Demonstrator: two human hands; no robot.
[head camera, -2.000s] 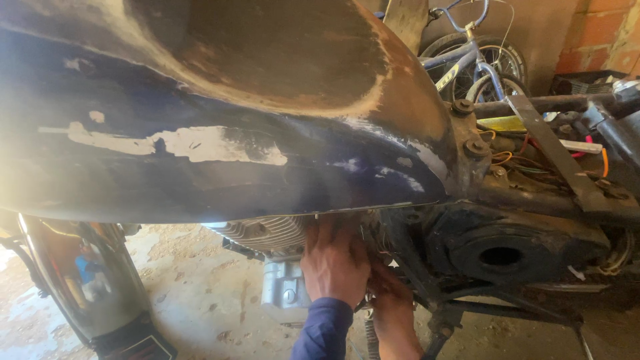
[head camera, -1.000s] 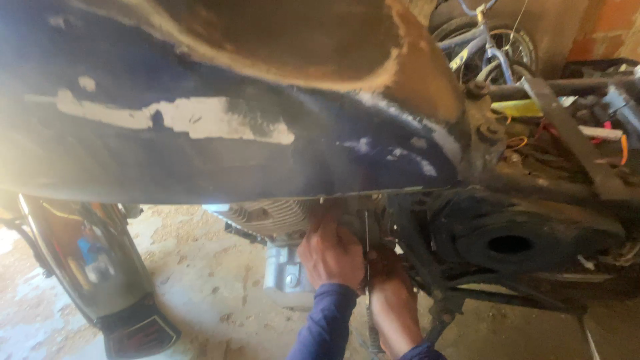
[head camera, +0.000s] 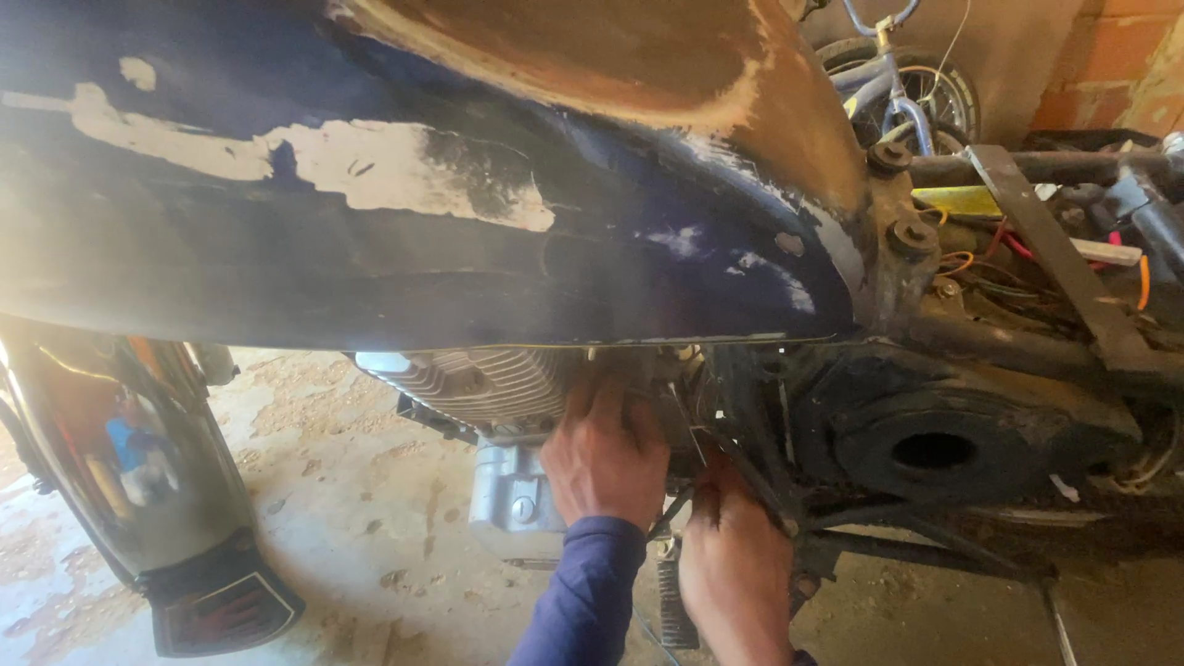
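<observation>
Under the worn dark-blue motorcycle fuel tank (head camera: 416, 268), my left hand (head camera: 608, 453) reaches in beside the finned engine cylinder (head camera: 476, 384), above the grey engine cover (head camera: 518, 499). Its fingertips are in shadow, and what they touch is hidden. My right hand (head camera: 737, 555) is lower and to the right, by the black frame, with its fingers bent near a thin, light-coloured wire or rod (head camera: 689, 421). Whether the fingers grip it cannot be made out. The black side housing (head camera: 934, 450) with a round hole lies right of both hands.
A shiny front fender (head camera: 148, 462) stands at left over the stained concrete floor (head camera: 370, 555). At right are the frame tube with a flat metal strip (head camera: 1054, 250) and loose coloured wires (head camera: 957, 264). A small bicycle (head camera: 888, 83) leans behind. A ribbed footpeg (head camera: 677, 601) sits between my forearms.
My left hand stays beside the cylinder. My right hand remains low by the frame, its fingers now higher and nearer the thin wire or rod than two seconds ago.
</observation>
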